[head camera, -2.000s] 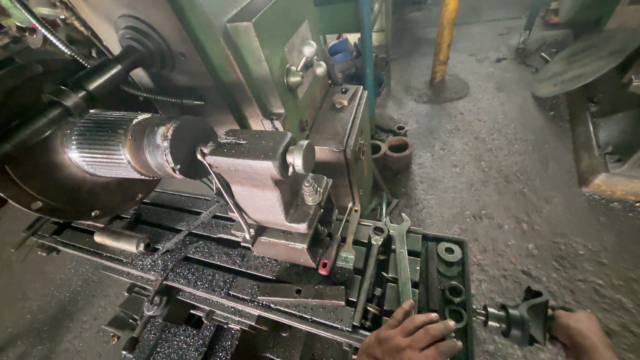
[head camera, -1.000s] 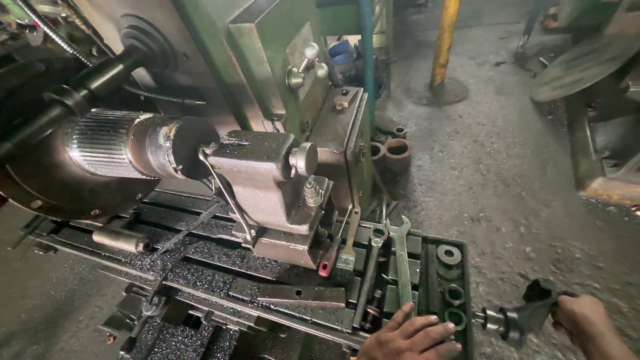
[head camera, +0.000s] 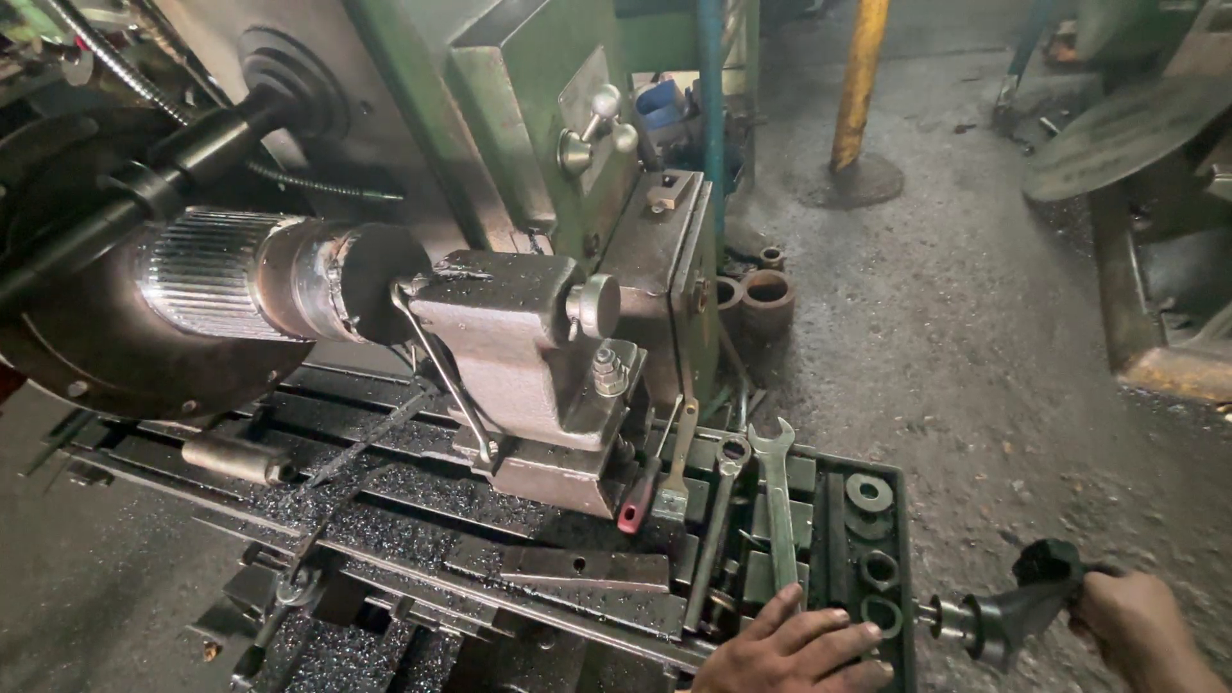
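Observation:
My left hand (head camera: 794, 647) rests spread on the corner of the milling machine's slotted table (head camera: 539, 515), its fingertips over the lower end of an open-end wrench (head camera: 776, 491). At the right edge my right hand (head camera: 1136, 616) is closed around the handle of a crank handwheel (head camera: 1011, 611) at the table's end. A ring wrench (head camera: 717, 529), a flat brush (head camera: 679, 472) and a red-handled screwdriver (head camera: 638, 496) lie left of the open-end wrench. A splined metal shaft (head camera: 226, 274) is held against the tailstock (head camera: 510, 346), under the black arbor (head camera: 144, 202).
Washers (head camera: 869, 493) and nuts (head camera: 880, 571) lie in the tray at the table's end. Metal chips and a flat steel bar (head camera: 585, 568) are on the table. Pipe rings (head camera: 767, 300) stand on the floor beyond, near a yellow post (head camera: 857, 87).
My right hand and the crank handwheel have turned to another position. My left hand stays at about the same place on the table corner.

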